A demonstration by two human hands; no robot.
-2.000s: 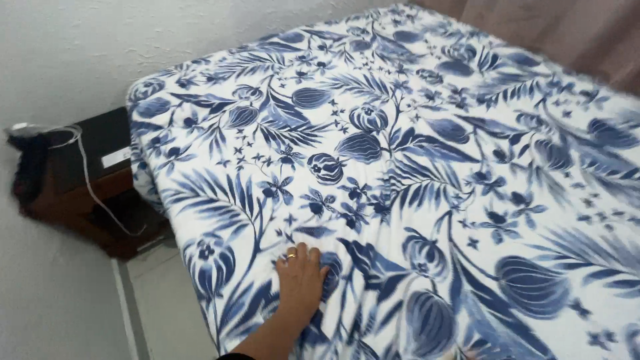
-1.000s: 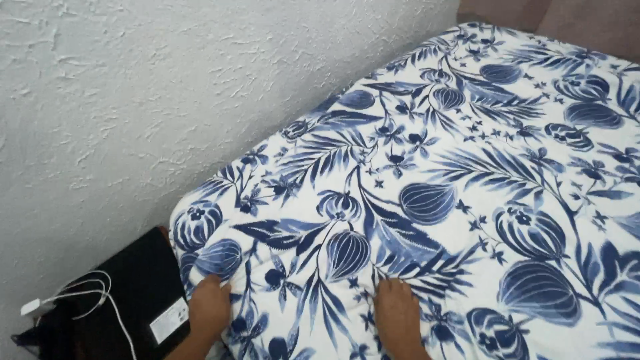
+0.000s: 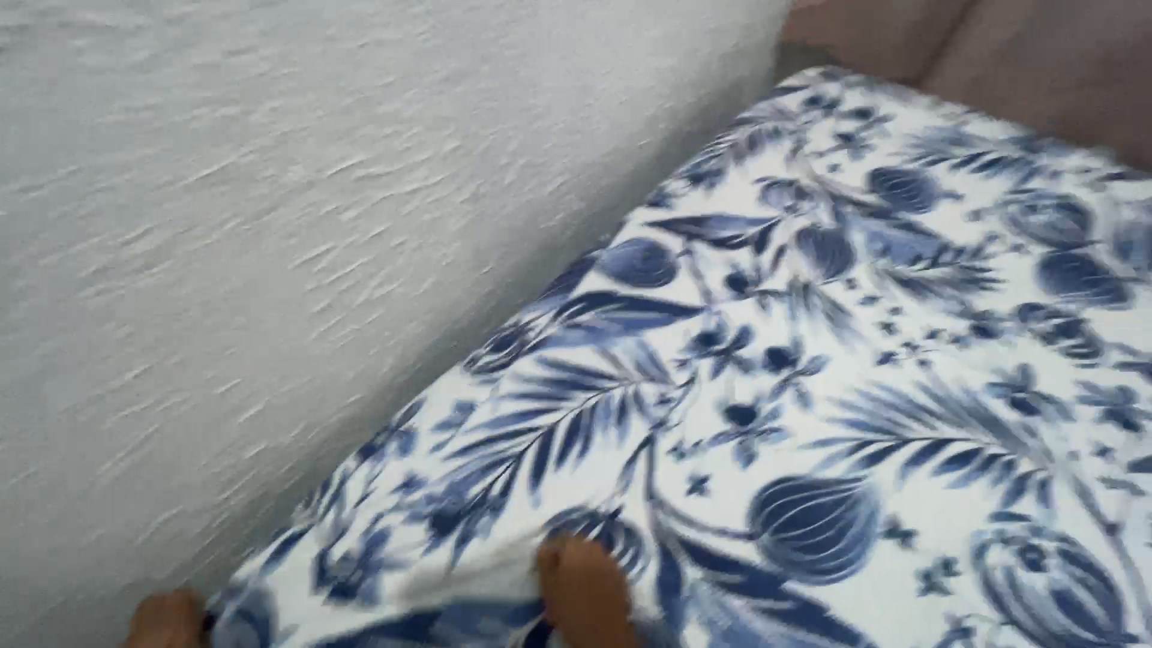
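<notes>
A white sheet with a blue floral print [image 3: 792,432] covers the bed and runs along the wall. My left hand [image 3: 166,619] is at the bottom left, by the sheet's corner at the wall; only part of it shows, and whether it grips the cloth cannot be told. My right hand [image 3: 583,589] is at the bottom centre, its fingers closed on the sheet, which is drawn into a raised fold between the two hands. The lower parts of both hands are cut off by the frame.
A rough-textured white wall [image 3: 270,270] stands close along the bed's left side, with a narrow dark gap between them. A brownish curtain or cloth [image 3: 1008,72] hangs beyond the far end of the bed.
Two seconds ago one hand lay on the sheet; then both hands showed at its near edge. Now the cloth between them is lifted in a fold. The view has shifted, and the black-topped stand is out of sight.
</notes>
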